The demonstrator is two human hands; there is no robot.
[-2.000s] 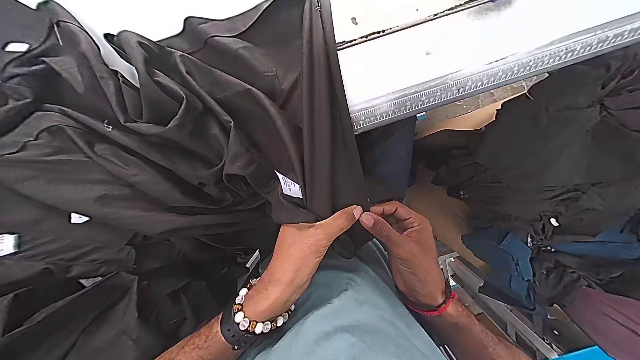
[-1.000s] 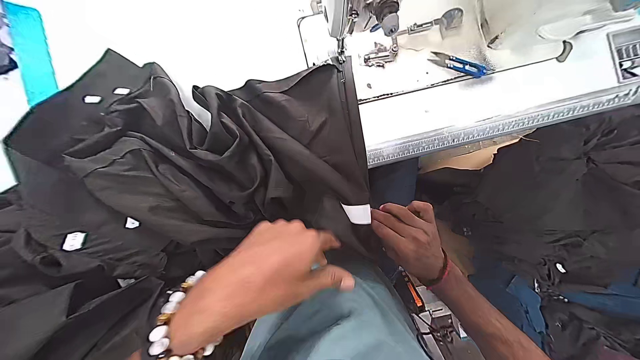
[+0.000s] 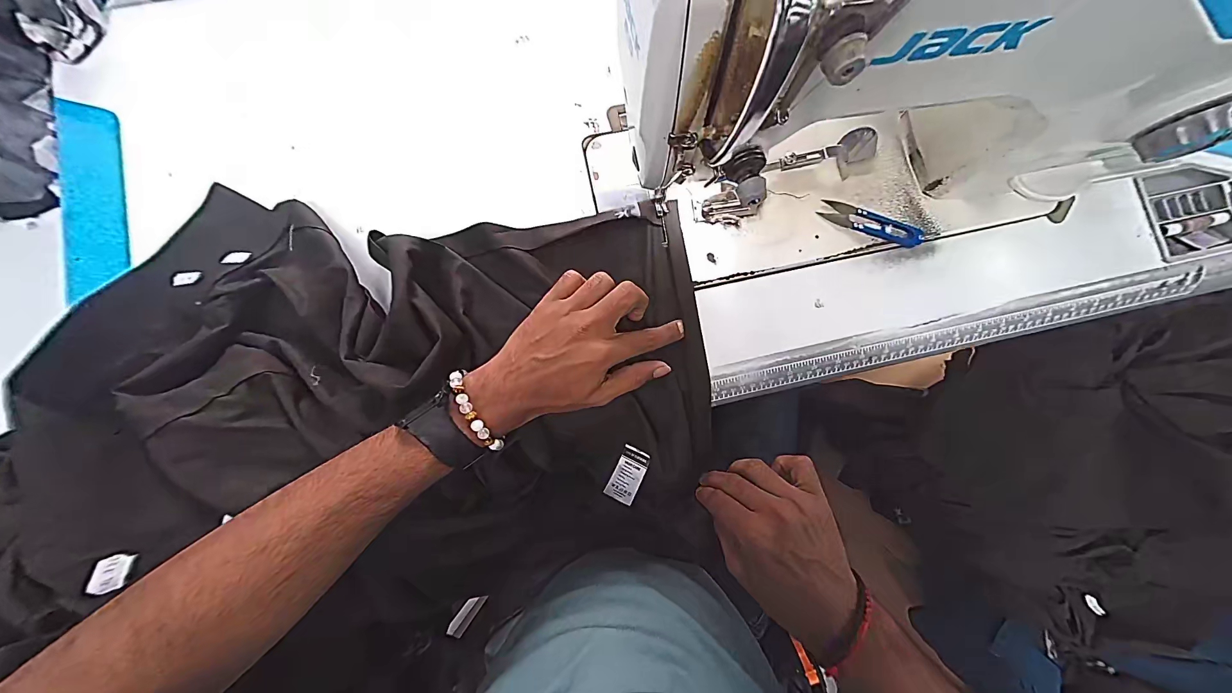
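Black fabric [image 3: 385, 298] lies in folds across the machine bed and down over my lap, with its folded right edge under the presser foot [image 3: 662, 207] of a Jack sewing machine [image 3: 953, 58]. My left hand [image 3: 568, 351] rests on top of the cloth below the needle, fingers apart and pointing toward that edge. Lower down, my right hand [image 3: 775, 539] pinches the edge of the cloth between thumb and fingers. A white care label [image 3: 627, 474] shows on the cloth between the hands. Several small white tags are on the folds to the left.
Blue-handled thread snips [image 3: 876, 226] lie on the machine bed, right of the needle. A ruler strip [image 3: 962, 337] runs along the table's front edge. More dark garments [image 3: 1049, 452] hang or lie below it at right. A compartment with bobbins [image 3: 1189, 212] is at far right.
Two seconds ago both hands met at the cloth's edge. My left hand has since let go and moved up onto the cloth near the needle. The view has shifted toward the machine.
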